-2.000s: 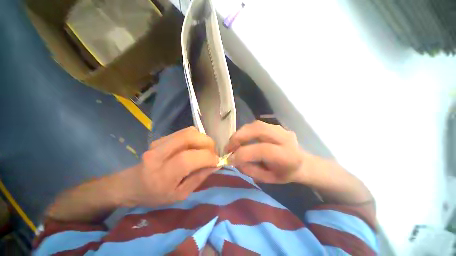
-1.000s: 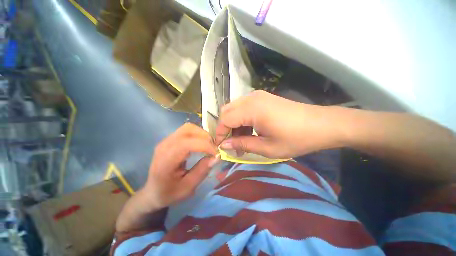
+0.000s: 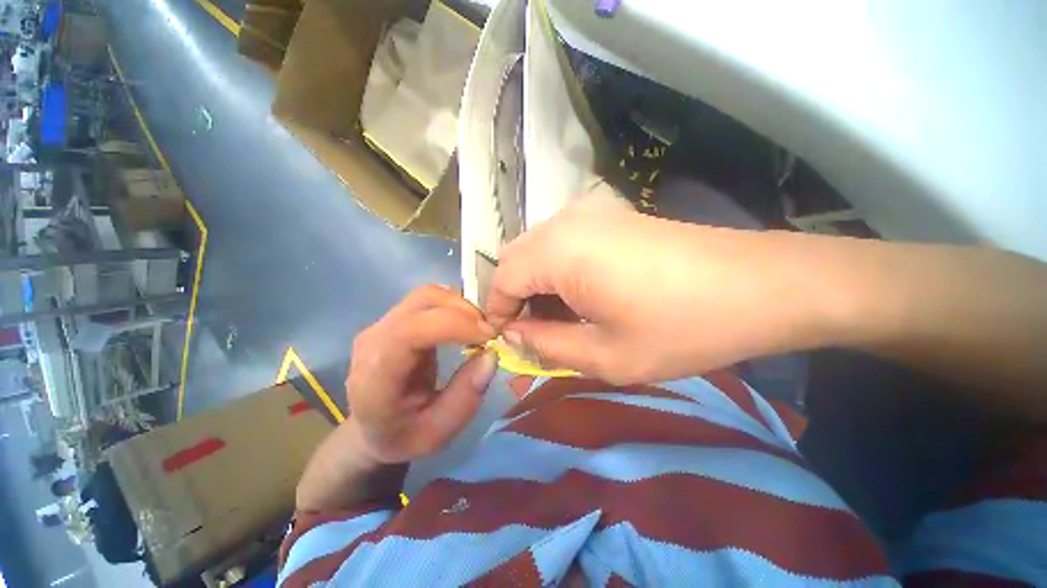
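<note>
A beige bag (image 3: 559,144) with an open mouth stretches away from my torso, its near corner between my hands. Yellow binding tape (image 3: 530,364) runs along its near edge. My left hand (image 3: 416,370) pinches the binding at the corner between thumb and fingertips. My right hand (image 3: 614,293) lies over the bag's near right side, its thumb and fingers closed on the bag edge beside the corner. The fingertips of both hands nearly meet. The exact end of the binding is partly hidden by the fingers.
An open cardboard box (image 3: 333,134) with beige bags (image 3: 419,98) stands at the upper left. A closed carton (image 3: 218,471) with red tape is at the lower left. The white table (image 3: 804,98) spans the upper right, with a purple item (image 3: 607,6) on its edge. Yellow scraps (image 3: 645,172) lie below it.
The view has turned, showing more floor and shelving at left. My right hand has moved from beside the corner to across the bag's right side. The bag's yellow near edge now shows.
</note>
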